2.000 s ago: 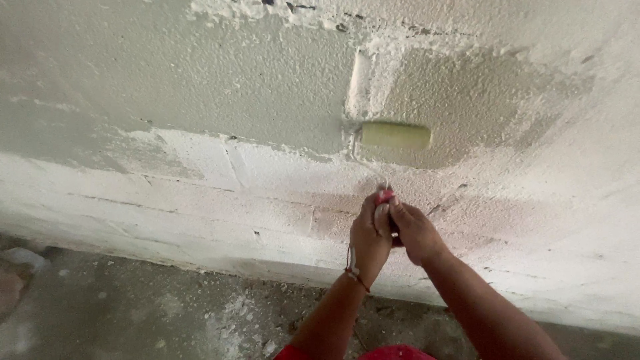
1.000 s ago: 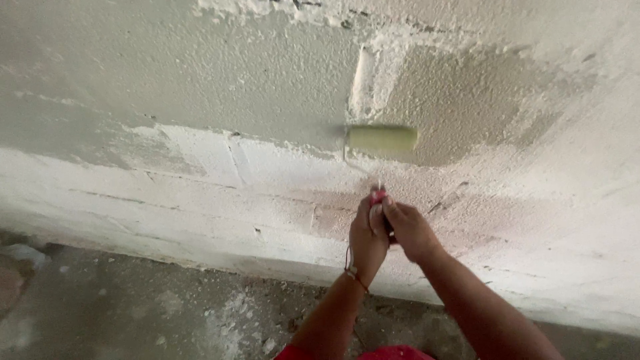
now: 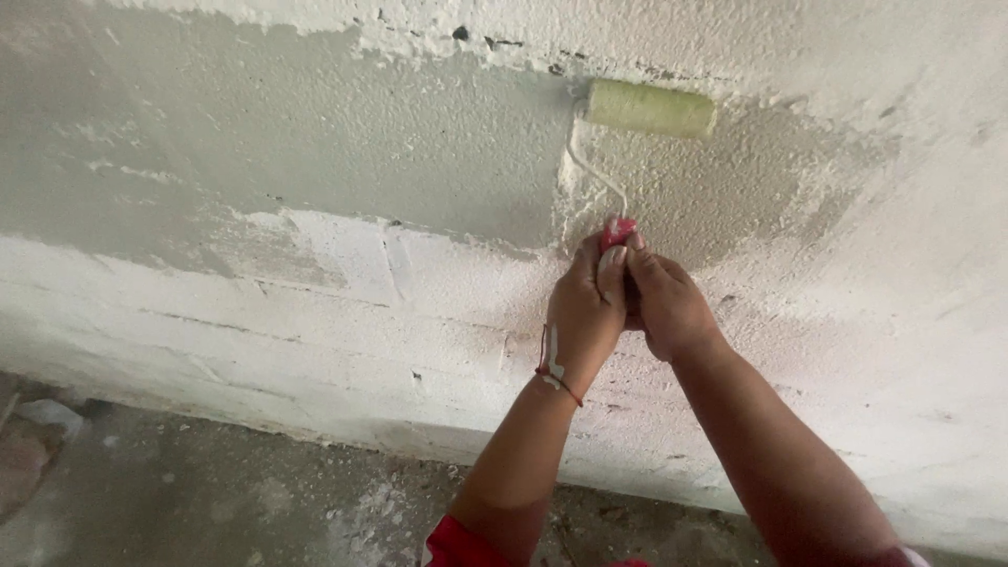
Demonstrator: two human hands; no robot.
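Both hands grip the red handle (image 3: 618, 233) of a paint roller, most of it hidden by the fingers. My left hand (image 3: 589, 303) wraps it from the left; a thin cord bracelet and a pale paint streak show at the wrist. Against it from the right, my right hand (image 3: 669, 303) closes on the same handle. A bent wire frame runs up to the yellow-green roller cover (image 3: 652, 109), which lies against the rough block wall (image 3: 457, 150) near a ragged mortar joint. Grey-green and tan patches border the whitish paint there.
The wall's lower part (image 3: 315, 339) is whitish with cracks and block joints. Below it runs a concrete floor (image 3: 197, 488) with pale spatters. A whitish, plastic-looking piece (image 3: 49, 413) and a brownish object (image 3: 22, 465) lie at the far left.
The roller has moved up the wall, from the lower part of the tan patch to its upper edge at the mortar joint. Both hands have moved up with it, still on the handle.
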